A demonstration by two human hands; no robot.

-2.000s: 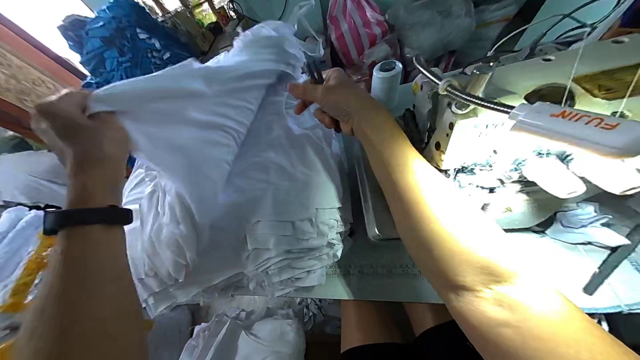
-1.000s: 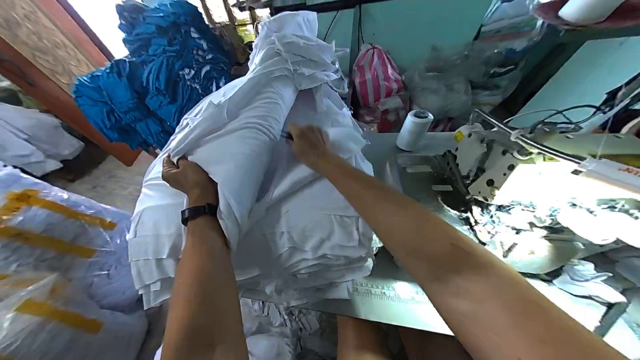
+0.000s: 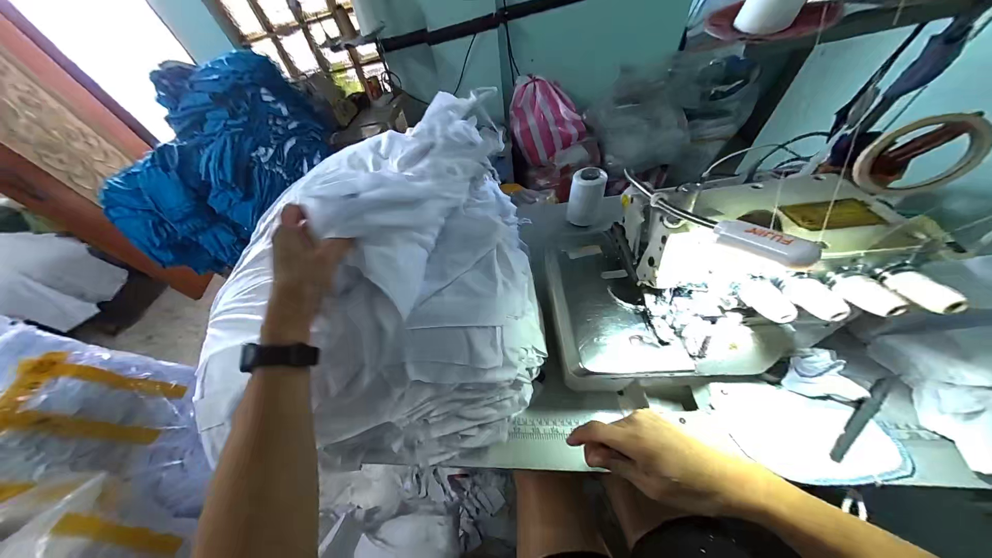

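Note:
A tall stack of white fabric pieces [image 3: 457,341] lies on the left part of the sewing table [image 3: 542,442]. My left hand [image 3: 302,263], blurred, is at the upper left of the stack against the loose top cloth; whether its fingers grip the cloth is unclear. At the table's front edge, right of the stack, rests my right hand [image 3: 643,457] with curled fingers; its palm side is hidden. Beyond it stands a sewing machine [image 3: 697,256] with a lit lamp [image 3: 767,242] over its needle area.
A white thread cone [image 3: 587,196] stands behind the machine's metal plate. Blue fabric [image 3: 225,155] is heaped at the back left, with taped plastic-wrapped bundles [image 3: 93,418] at the lower left. Dark tweezers or a similar flat tool [image 3: 860,418] lies at the right. A tape roll [image 3: 922,153] hangs above the machine.
My right hand has moved from the white cloth to the table's front edge. My left hand no longer holds the cloth stretched up as two seconds ago; the cloth lies lower. The view has shifted.

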